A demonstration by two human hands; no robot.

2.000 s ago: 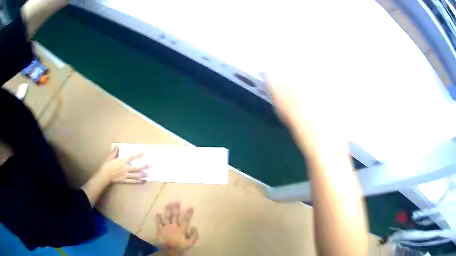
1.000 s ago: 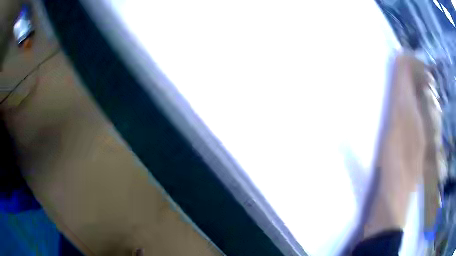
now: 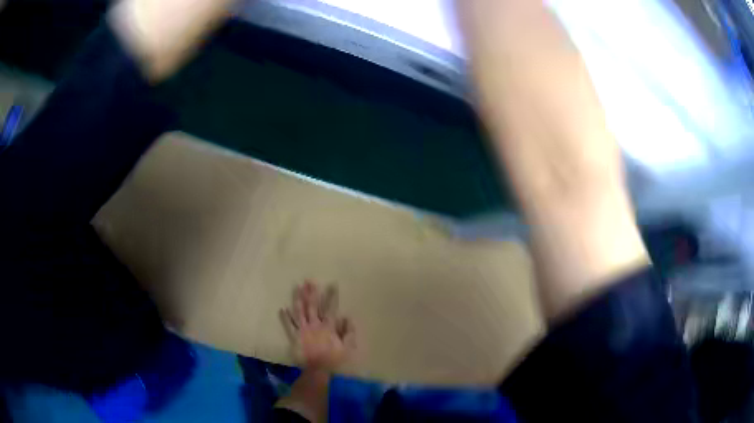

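Observation:
My left hand (image 3: 321,330) lies palm down with its fingers apart on a tan cardboard sheet (image 3: 364,273), near its front edge, and holds nothing visible. My right forearm is raised in front of the bright white glare at the top. It is large and blurred, and the right hand itself is cut off by the top edge. Whether that hand touches or holds anything cannot be seen.
A dark green surface (image 3: 331,132) lies behind the cardboard. A pale rail (image 3: 364,41) and a glaring white area (image 3: 661,107) are above it. Another person's dark sleeve (image 3: 66,190) and raised bare forearm (image 3: 169,33) fill the left. Blurred pale objects are at right.
The view has swung sharply and back. The white rectangular sheet and the other person's hand on it no longer show. My left hand is back in view; my right forearm now reaches past the top edge.

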